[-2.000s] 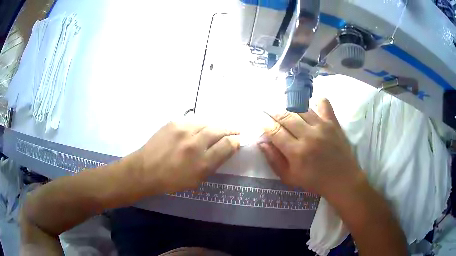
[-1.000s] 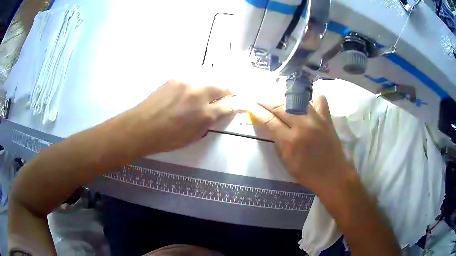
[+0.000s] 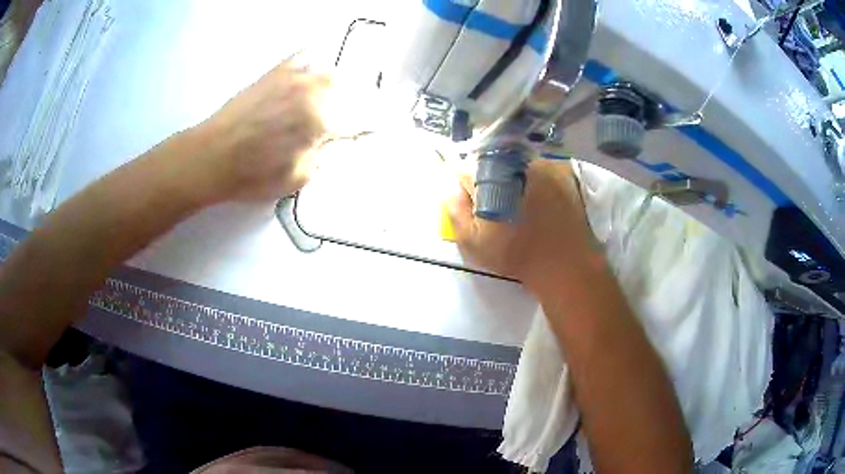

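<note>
The white sewing machine (image 3: 611, 102) stands over the bed, with a glare around its presser foot that hides the fabric there. My left hand (image 3: 269, 130) lies left of the needle area, its fingertips washed out by the light; I cannot tell whether it holds cloth. My right hand (image 3: 514, 222) is beside the needle area, partly behind the grey ribbed knob (image 3: 500, 185); its fingertips are hidden or overexposed. A small yellow patch (image 3: 448, 224) shows by its fingers. A heap of white garment pieces (image 3: 676, 287) drapes right of my right forearm and over the table edge.
Thin white strips (image 3: 60, 102) lie at the far left of the table. A ruler (image 3: 306, 347) runs along the grey front edge. A dark control panel (image 3: 804, 255) is at the machine's right end. Pale cloth (image 3: 93, 417) hangs below the table at lower left.
My left hand has moved left and up, away from my right hand. My right hand has shifted slightly, further behind the knob. The whole view has shifted, showing more of the machine's right end.
</note>
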